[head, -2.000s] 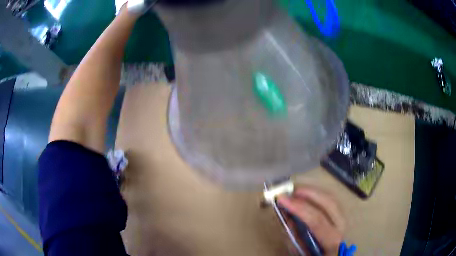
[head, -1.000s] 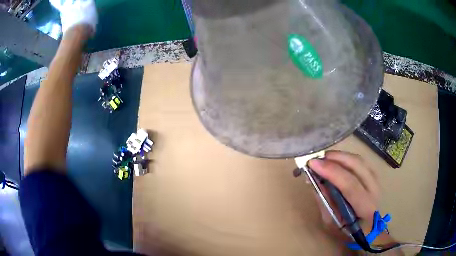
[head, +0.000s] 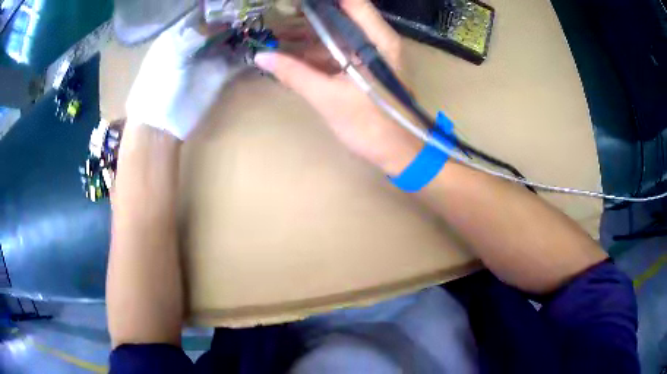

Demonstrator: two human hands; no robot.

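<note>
My left hand (head: 174, 82), in a white glove, is at the upper left of the cardboard. Its fingers are around a blurred small assembly (head: 252, 36) with dark, greenish and pale parts. My right hand (head: 340, 91), bare with a blue wrist strap (head: 426, 164), holds the black soldering iron (head: 377, 66), with a silvery tube along it. Its thumb and fingers reach to the assembly from the right and seem to touch it. The iron's tip and the assembly's upper side are blurred or cut off by the top edge.
The cardboard sheet (head: 314, 219) lies below my hands. Assemblies lie on the green bench at left, one nearer (head: 96, 161) and one farther (head: 67, 91). The stand's yellow cleaner tray (head: 470, 31) is at upper right. The hood's grey rim (head: 146, 18) is at upper left. A cable runs right.
My left hand has come back from the far left bench with an assembly and met my right hand. The view has tilted down, so the hood is mostly out of the picture.
</note>
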